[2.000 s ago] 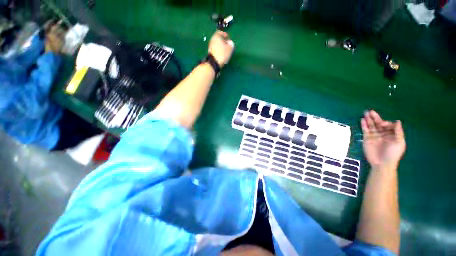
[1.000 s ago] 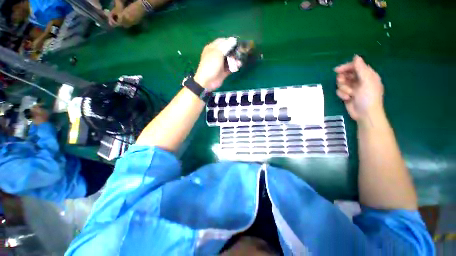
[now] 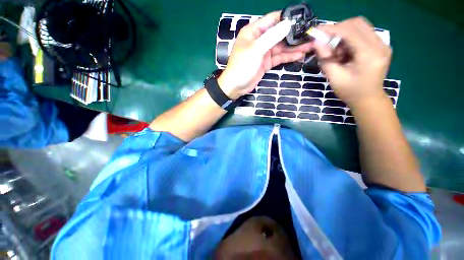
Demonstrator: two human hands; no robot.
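Note:
My left hand (image 3: 249,56) holds the open dark device housing (image 3: 297,23) in front of me, a white cover on its thumb. My right hand (image 3: 356,58) is at the housing's right side, its fingertips on a small whitish piece at the device; the hand is blurred, and I cannot tell whether it holds tweezers. The sheet of L-shaped black adhesive pieces (image 3: 223,54) lies behind and under my hands, partly hidden. The second die-cut sheet (image 3: 285,99) with small black pieces lies nearer to me, partly covered by my right hand and wrist.
A black caged fan (image 3: 81,33) stands at the upper left, with striped sheets (image 3: 90,87) below it. A person's blue sleeve (image 3: 25,109) is at the left edge. The green mat (image 3: 432,96) runs along the bench to the right.
My left hand has brought the device nearer, over the sheets. My right hand has moved left from beside the sheets to meet the device. The view has shifted.

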